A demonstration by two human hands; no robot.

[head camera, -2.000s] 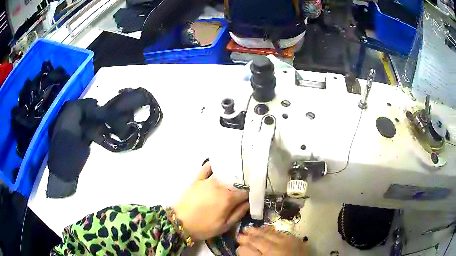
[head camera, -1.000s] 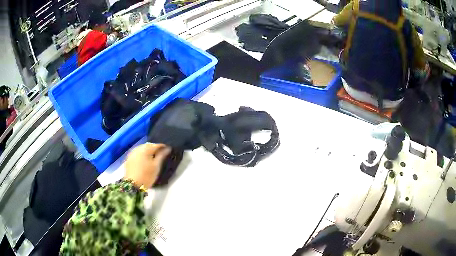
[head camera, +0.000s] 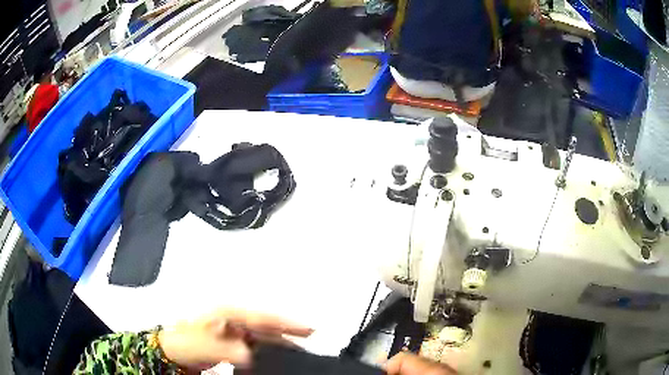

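Note:
My left hand [head camera: 213, 340] is at the bottom centre, over the table's front, with a black fabric panel [head camera: 308, 360] under its fingers. My right hand [head camera: 418, 364] is cut off by the bottom edge, with its fingers at the panel's right end. Another black piece [head camera: 392, 322] lies beside the needle area of the off-white sewing machine [head camera: 543, 242]. Black zipper bands [head camera: 246, 187] lie in a looped heap on the white table, next to flat black panels [head camera: 143, 242].
A blue bin [head camera: 143, 77] with black pieces stands at the left table edge. Another blue bin [head camera: 323, 105] is behind the table. A person [head camera: 447, 36] sits beyond it. A black spool-like knob [head camera: 442, 143] stands on the machine.
My left hand has come back from the panels at the left to the front of the machine, now with a black panel. The view has turned right and my right hand now shows.

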